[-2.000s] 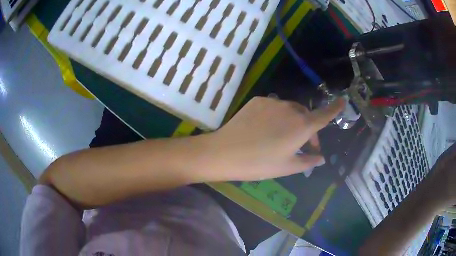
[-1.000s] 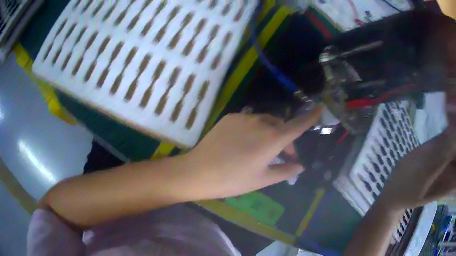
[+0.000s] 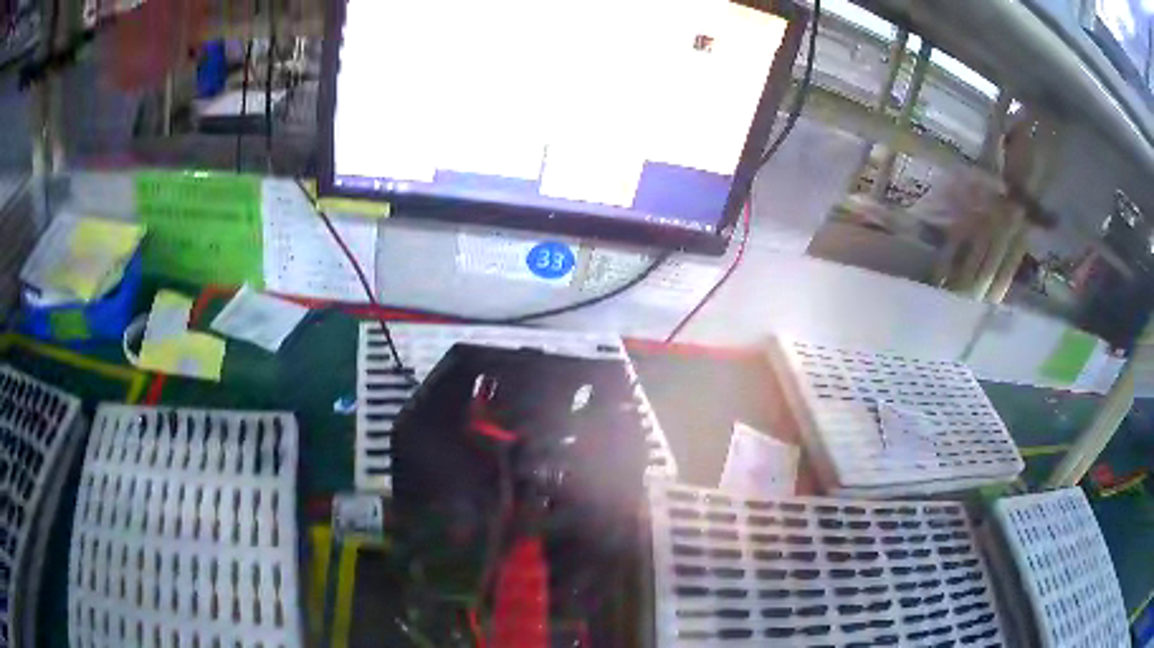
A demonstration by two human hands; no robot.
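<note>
The black test fixture [image 3: 437, 462] stands at the lower centre, with red wires on top and its red handle [image 3: 520, 595] pointing down to the bottom edge. Its front and seat are hidden below the picture. A bright monitor [image 3: 544, 101] stands behind it. A white tray with pale slots [image 3: 187, 519] lies left of the fixture, and a tray with dark-filled slots [image 3: 823, 570] lies right of it. Neither my left hand nor my right hand is in the picture.
More white trays lie at the far left [image 3: 32, 468], behind the fixture, at the back right [image 3: 899, 418] and at the far right [image 3: 1069, 570]. A blue bin [image 3: 89, 310] with slips stands at the back left. A small metal box [image 3: 356, 515] sits beside the fixture. Cables hang by the monitor.
The view has swung up from the fixture's front to the monitor and back of the bench. Both hands, seen earlier near the fixture, are out of the picture.
</note>
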